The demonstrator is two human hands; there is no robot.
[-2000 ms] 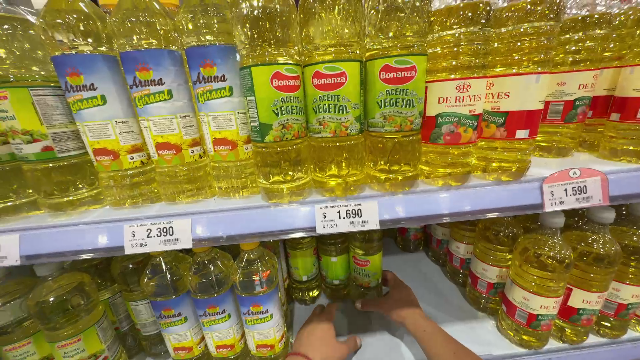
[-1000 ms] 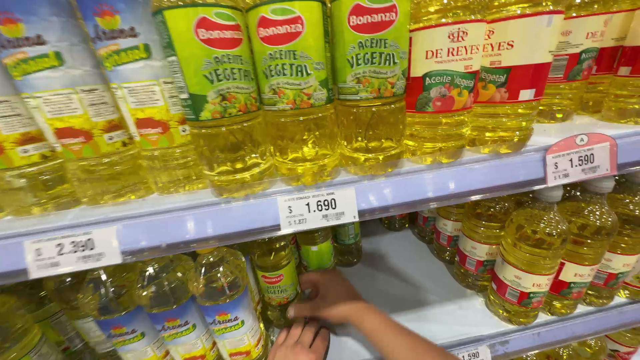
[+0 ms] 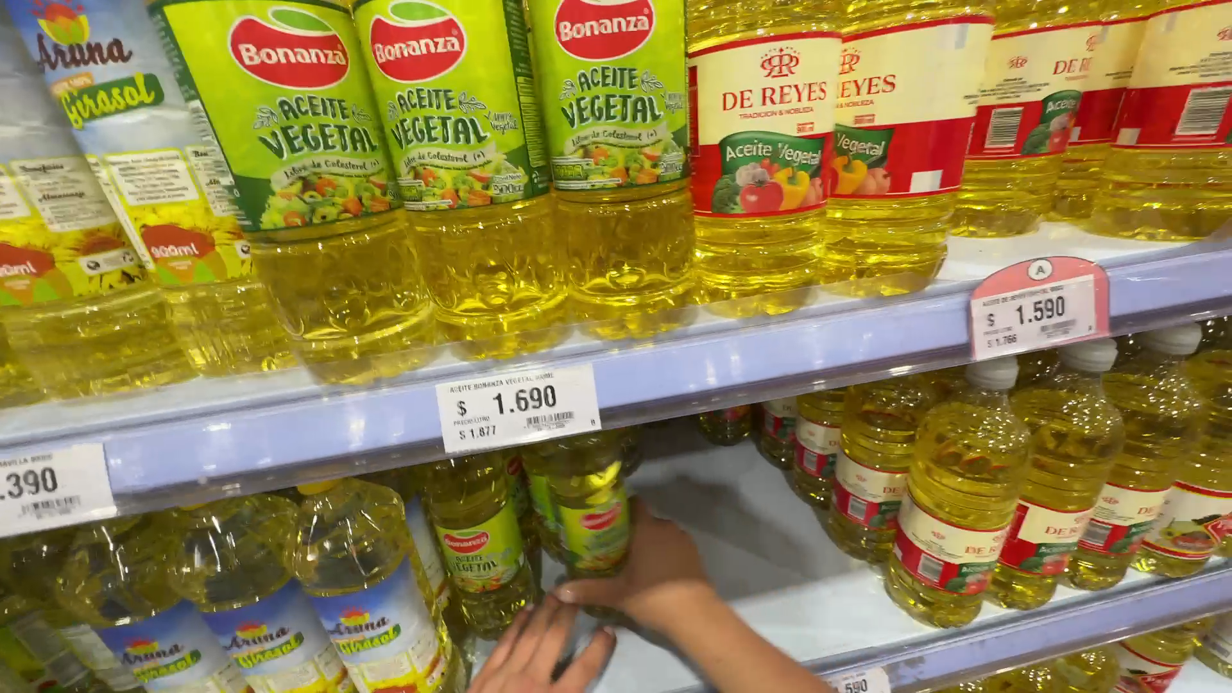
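On the lower shelf, my right hand (image 3: 659, 568) grips the lower part of a green-labelled oil bottle (image 3: 592, 525) from its right side. Just left and below, my left hand (image 3: 544, 654) is spread with its fingertips near the shelf surface and the right hand's fingers; it holds nothing. Another green-labelled oil bottle (image 3: 478, 549) stands upright to the left of the gripped one, above my left hand. More bottles behind these are partly hidden by the shelf above.
The upper shelf's edge (image 3: 731, 351) with price tags overhangs my hands. Sunflower oil bottles (image 3: 371, 587) stand at left on the lower shelf, red-and-cream-labelled bottles (image 3: 953, 510) at right. Large green-labelled bottles (image 3: 472, 183) line the upper shelf.
A green-labelled bottle has come to stand at the front of its row, where two seconds ago my hands were lower and apart. My right hand has moved onto another bottle.
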